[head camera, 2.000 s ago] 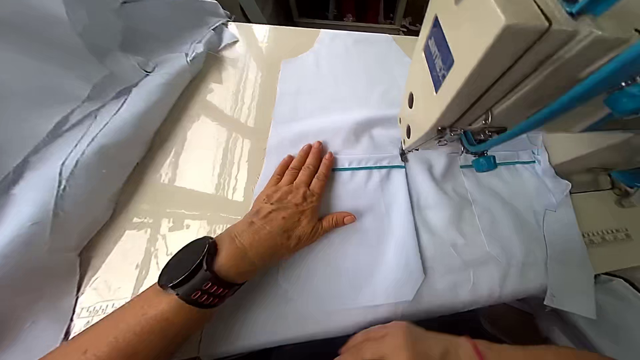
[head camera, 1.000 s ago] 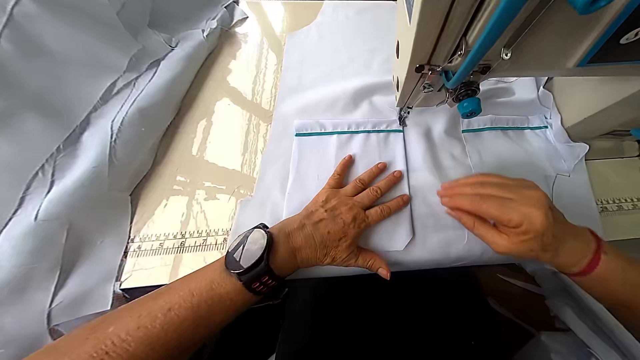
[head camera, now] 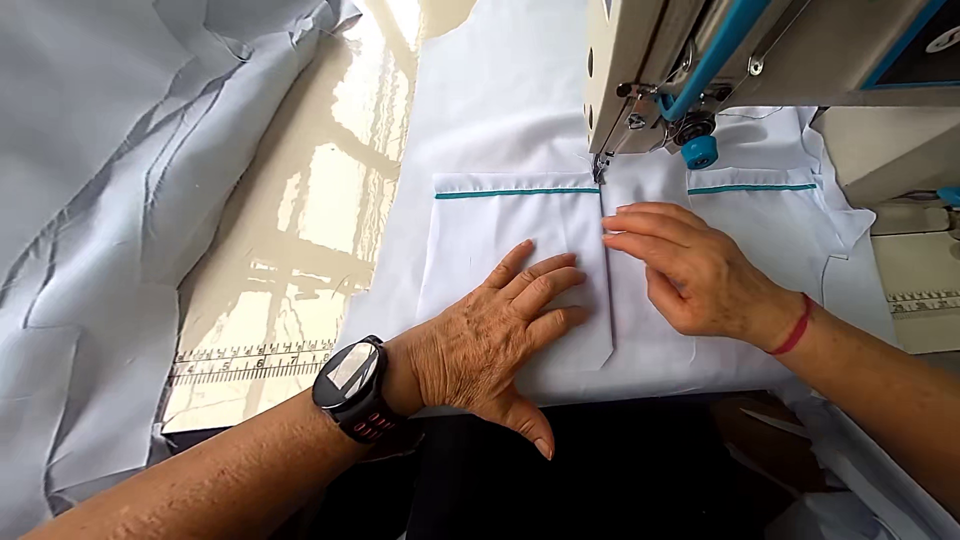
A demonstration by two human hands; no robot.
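Note:
A white fabric pocket piece (head camera: 495,232) with a teal strip near its top edge lies on a larger white fabric panel (head camera: 480,97). My left hand (head camera: 502,330) rests on the pocket with spread fingers, its thumb past the panel's front edge. At the pocket's right edge are the fingertips of my right hand (head camera: 697,270), fingers together and slightly bent; whether they pinch cloth is not visible. The presser foot (head camera: 598,169) of the sewing machine (head camera: 652,75) is at the pocket's upper right corner. A second teal-striped pocket (head camera: 757,225) lies further right.
Pale grey-white fabric (head camera: 112,150) is heaped on the left side of the glossy table (head camera: 300,217). A printed ruler scale (head camera: 255,361) runs along the table's front left, and another scale (head camera: 926,301) is at the right. More cloth hangs at the lower right.
My right hand has come up from the front edge to the pocket's right edge. My left hand has moved from the pocket's left side onto its lower part. The view has shifted.

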